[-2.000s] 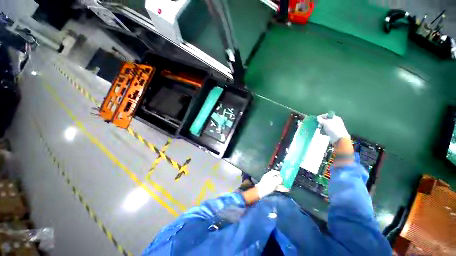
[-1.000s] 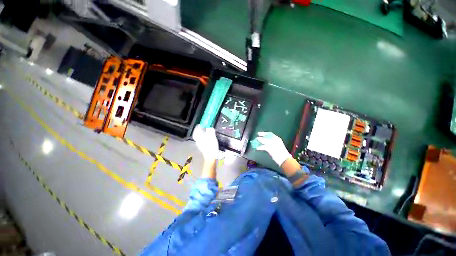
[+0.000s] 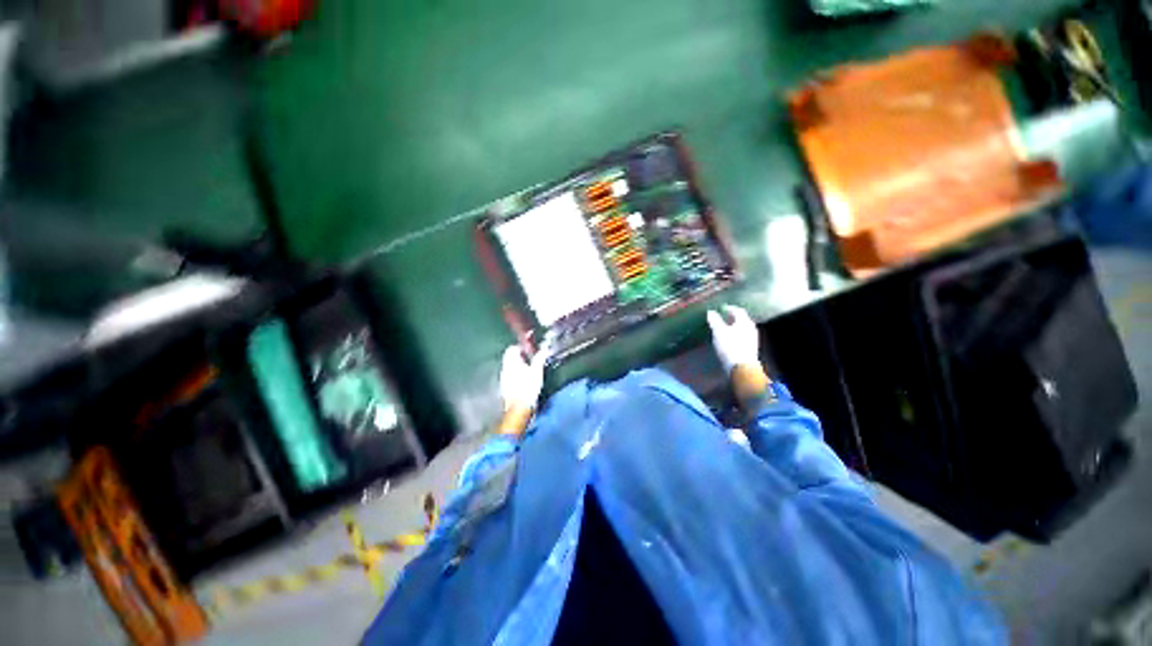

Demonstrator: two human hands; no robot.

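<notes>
A populated circuit board [image 3: 657, 227] lies in a dark carrier with reddish edges [image 3: 710, 202] on the green bench. A large white area [image 3: 556, 259] covers its left part, beside a row of orange blocks [image 3: 615, 232]. My left hand [image 3: 522, 371], in a white glove, is at the carrier's near left corner; whether its fingers grip the edge is unclear. My right hand [image 3: 733, 338], also white-gloved, is just below the near right corner, fingers apart and empty. The picture is blurred.
At the left, a black crate [image 3: 417, 442] holds a long teal strip [image 3: 293, 404] and a parts bin with small teal pieces [image 3: 358, 389]. An orange pallet cover [image 3: 126, 549] stands beyond. An orange-brown tray [image 3: 916, 152] lies right on the bench; black crates [image 3: 1011, 366] stand below it.
The view has swung right. The teal strip has gone from the board into the crate. My hands have left the crate and moved to the carrier's near side; the small teal piece has left my right hand.
</notes>
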